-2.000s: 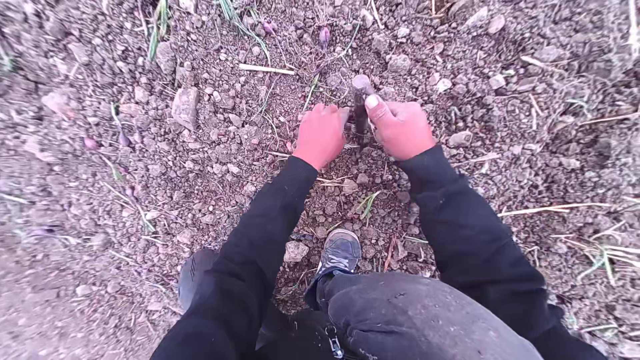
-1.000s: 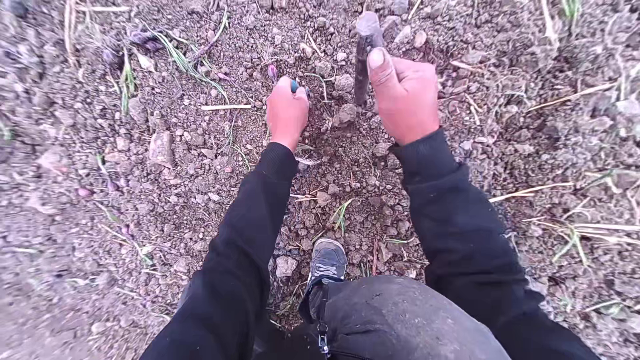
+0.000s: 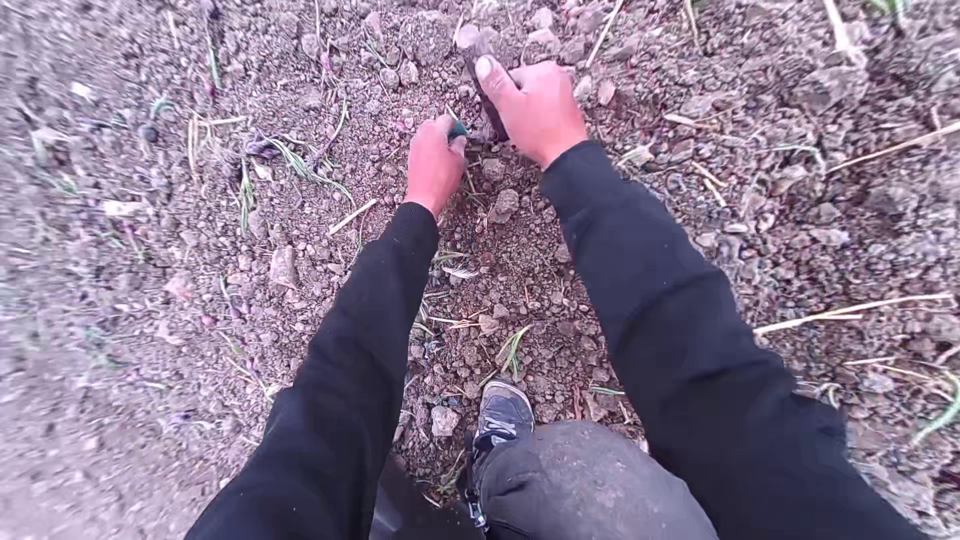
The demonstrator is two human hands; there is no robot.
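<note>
My right hand grips a dark handle with a rounded end, the thumb lying along its top; the lower end of the tool is hidden at the soil. Just left of it, my left hand is closed on a small green thing at its fingertips, too little of which shows to name. Both hands are low over loose, stony soil. Left of my left hand, a wilted plant with a purple base and green leaves lies on the ground.
My shoe stands on the soil below the hands. Stones such as a pale one and a clod lie about. Dry straw stalks are at the right, and small purple bulbs lie at the left.
The tool in my right hand has tilted and moved left, closer to my left hand. My left hand showed the green thing a second ago too. The view has shifted somewhat.
</note>
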